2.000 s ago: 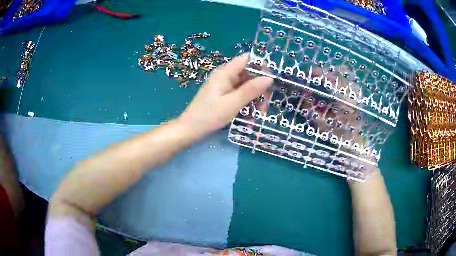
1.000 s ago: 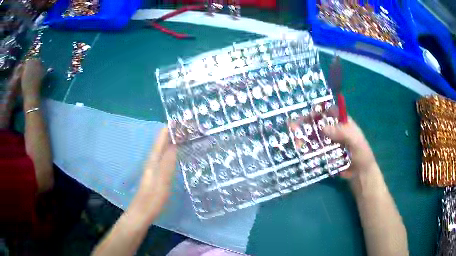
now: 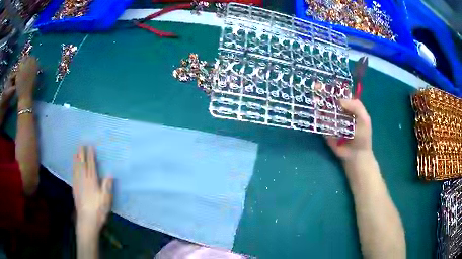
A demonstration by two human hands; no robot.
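Note:
My right hand (image 3: 354, 129) holds a silver sprue frame (image 3: 283, 76) by its lower right corner, raised above the green mat. The same hand also holds red-handled nippers (image 3: 359, 83), jaws pointing up past the frame's right edge. My left hand (image 3: 92, 189) is at the lower left, fingers extended, over the left part of the pale sheet (image 3: 187, 172); it holds nothing. A loose pile of cut parts (image 3: 192, 69) lies on the mat left of the frame, which partly hides it.
Blue bins of parts stand at the far left (image 3: 96, 21) and far right (image 3: 349, 31). Second red-handled nippers (image 3: 159, 31) lie at the back. Gold frames (image 3: 436, 134) and silver frames (image 3: 450, 217) are stacked at right. Another person's arm (image 3: 25, 126) is at left.
My left hand has let go of the frame and moved down left onto the sheet's area. The frame, now only in my right hand, has moved up and away, showing the loose pile again.

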